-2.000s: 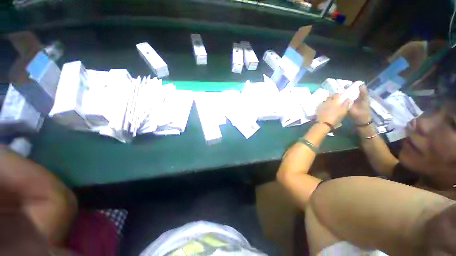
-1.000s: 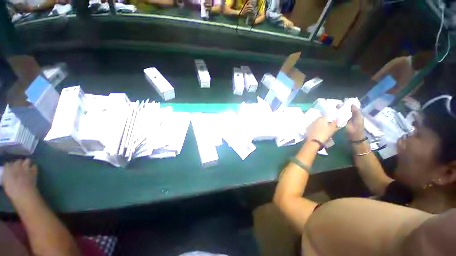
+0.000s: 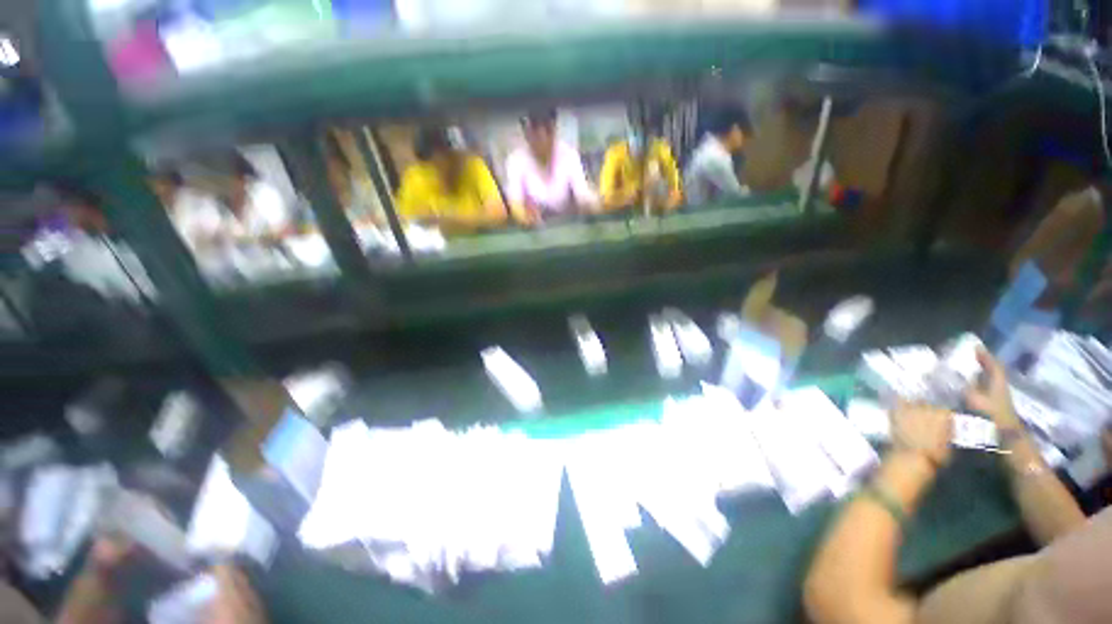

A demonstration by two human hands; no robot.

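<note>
No hand in view can be told as mine. In front of me a dense row of white folded cartons or papers (image 3: 439, 500) lies on the dark green bench (image 3: 488, 600). It is overexposed and blurred. Several long white pieces (image 3: 606, 518) fan out towards the bench's near edge. An open blue-and-white display box (image 3: 754, 360) with a raised brown flap stands right of centre behind the row. Another display box (image 3: 293, 453) stands at the left end. Print cannot be read.
Slim white cartons (image 3: 511, 379) lie singly on the dark belt behind. At right, a person's hands (image 3: 923, 429) hold a small white piece. At lower left, another person's hands (image 3: 222, 597) are among white cartons. A bare arm (image 3: 1037, 579) crosses the lower right. People sit opposite.
The view has tilted up and to the left, bringing the people opposite into sight. The bench things sit lower in the picture. The right neighbour's hands have moved apart around a small white piece.
</note>
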